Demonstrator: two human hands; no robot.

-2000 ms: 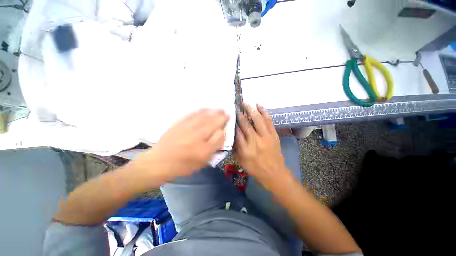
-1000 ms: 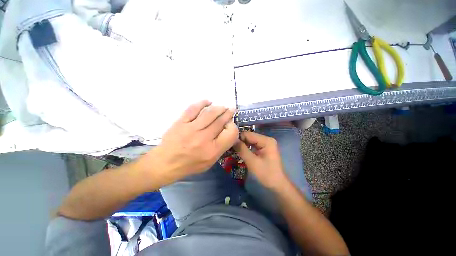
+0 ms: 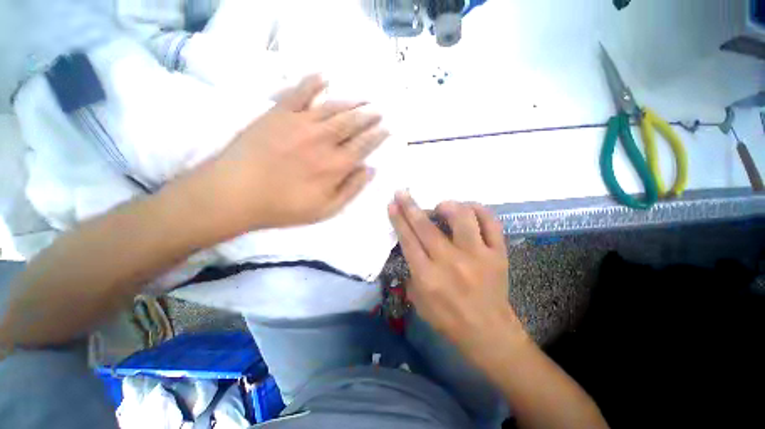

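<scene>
The white garment body [image 3: 252,251] lies over the machine table's left part and hangs towards the lap, with a dark edge strip along its front. A small navy patch [image 3: 75,82] shows on it at the far left. My left hand [image 3: 306,159] rests flat on the white layer with its fingers spread, holding nothing. My right hand [image 3: 453,260] is at the table's front edge by the garment's right edge. Its index and middle fingers point at that edge and its other fingers are bent; whether it grips fabric cannot be told. The presser foot area is washed out by glare.
Scissors [image 3: 642,159] with one green and one yellow handle lie at the right. A brown-handled tool [image 3: 748,165] lies beyond them. A ruler strip [image 3: 587,219] runs along the table's front edge. Machine parts [image 3: 424,18] are at the top. A blue bin [image 3: 189,356] with white pieces is below left.
My left hand has moved up and left from the garment's edge and spread out. My right hand has left the pinch beside it. The garment's front edge has shifted, showing more dark strip.
</scene>
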